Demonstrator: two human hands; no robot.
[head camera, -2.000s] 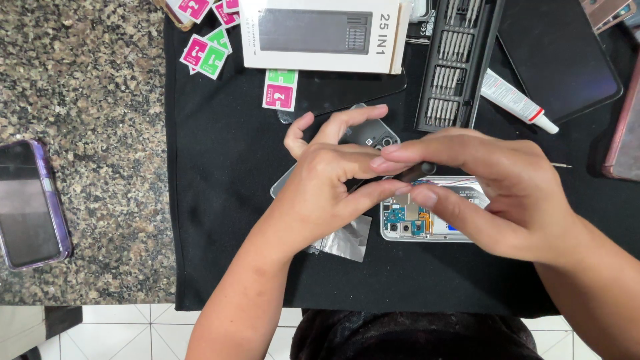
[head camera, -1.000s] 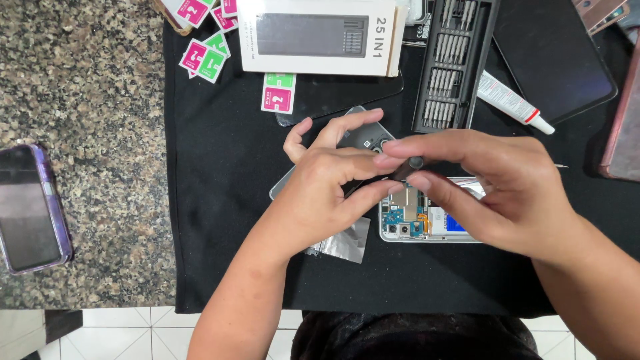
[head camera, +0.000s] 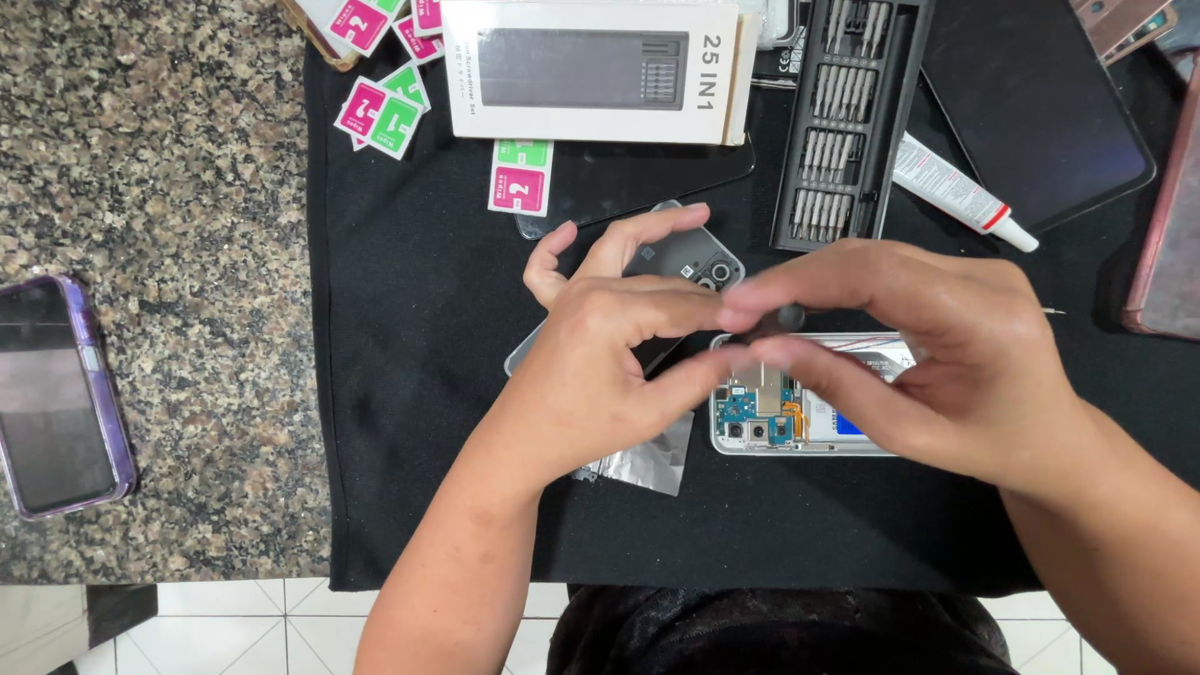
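Above the opened smartphone (head camera: 759, 417), my left hand (head camera: 619, 356) and my right hand (head camera: 919, 356) meet fingertip to fingertip. Between them is a small dark cylindrical object (head camera: 786, 321), perhaps a screwdriver handle; the fingers hide most of it. The opened phone shows its circuit board, cameras and battery, with my right hand covering part of it. Under my left hand lies a grey phone back cover (head camera: 689, 248) with camera openings, partly hidden. A silvery plastic bag (head camera: 652, 459) is below my left hand.
Behind my hands are a screwdriver set box (head camera: 591, 75), a bit case (head camera: 844, 122), a glue tube (head camera: 961, 192) and a dark phone screen (head camera: 1041, 103). Wipe packets (head camera: 380, 117) lie at the upper left of the black cloth (head camera: 422, 309). A purple-cased phone (head camera: 66, 403) rests on the granite.
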